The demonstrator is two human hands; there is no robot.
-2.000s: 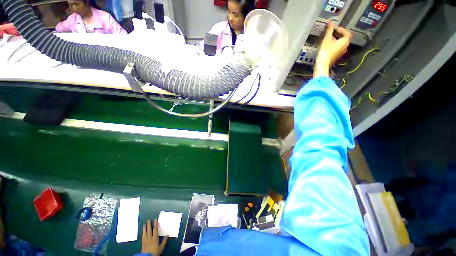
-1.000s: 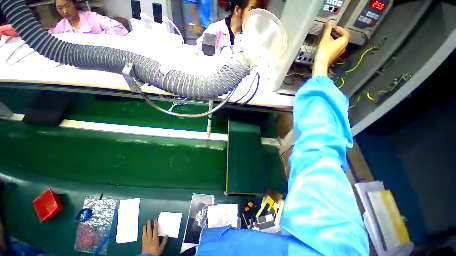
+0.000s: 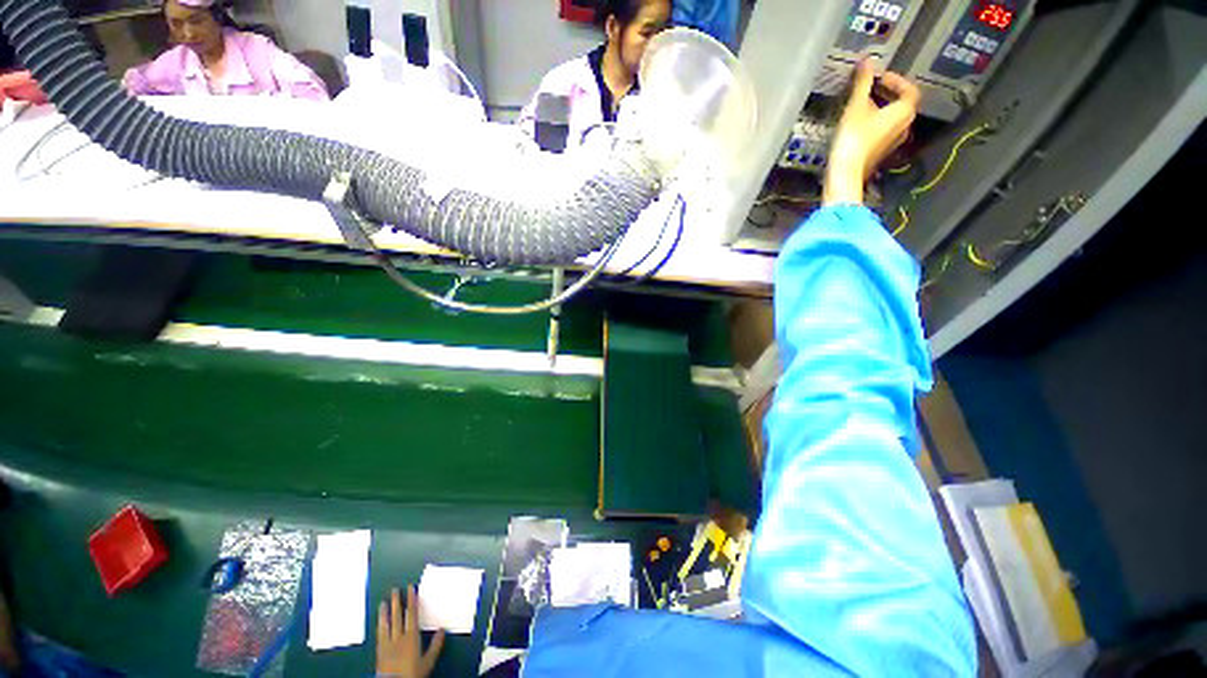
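My right hand (image 3: 870, 130) is raised at the lower edge of a grey digital controller (image 3: 867, 29) in the open cabinet. Its fingers are bent, the index fingertip is at the controller's underside, and it is unclear whether they grip anything. A second controller (image 3: 973, 50) beside it shows red lit digits. My left hand (image 3: 405, 641) lies low on the green bench, fingers apart and holding nothing, its thumb close to a small white sheet (image 3: 450, 599). Its wrist is cut off by the picture's lower edge.
A ribbed grey hose (image 3: 384, 186) with a clear hood (image 3: 699, 99) crosses ahead. A green-topped stand (image 3: 651, 424), red bin (image 3: 129, 548), silver bag (image 3: 252, 603), white strip (image 3: 340, 589) and black tool tray (image 3: 695, 570) are on the bench. Two people in pink sit opposite.
My right hand stays at the controller, shifted very slightly left in view. My left hand stays beside the white sheet. The people opposite have shifted their heads.
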